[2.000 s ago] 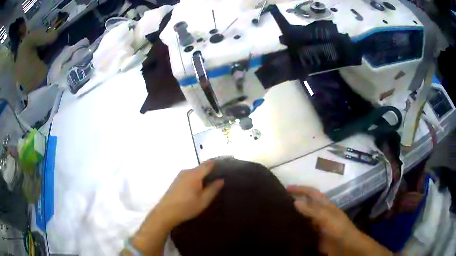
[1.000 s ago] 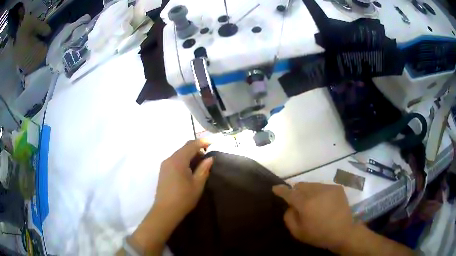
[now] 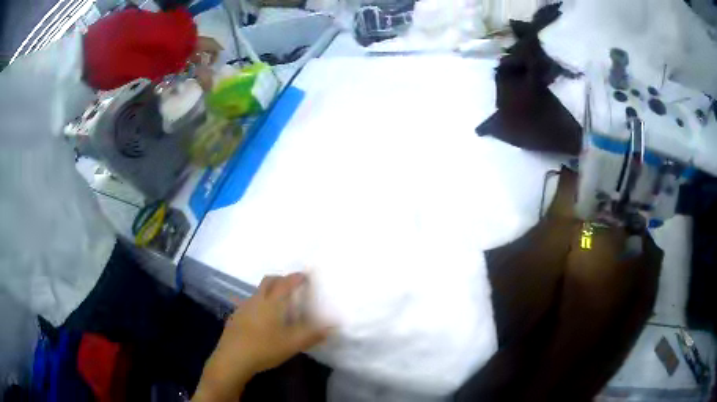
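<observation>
My left hand (image 3: 263, 334) is at the lower left, its fingertips blurred against the front edge of the white cloth (image 3: 401, 306); whether it grips the cloth I cannot tell. My right hand is not in view. A dark brown fabric panel (image 3: 586, 302) lies at the right, its upper part under the needle area of the sewing machine (image 3: 621, 177). A small yellow bit (image 3: 586, 235) shows at the foot. The white cloth spreads over the table to the left of the panel.
Another brown piece (image 3: 534, 106) lies behind, left of the machine head. Bright green pack (image 3: 244, 90) and blue label (image 3: 255, 149) are at the table's left end. A red item (image 3: 140, 47) and a person's pale garment (image 3: 47, 188) are farther left. Snips (image 3: 692, 357) and small plate (image 3: 667, 355) lie lower right.
The view has swung left, so the machine stands at the right. My left hand has left the brown panel for the white cloth's edge. My right hand has gone out of view.
</observation>
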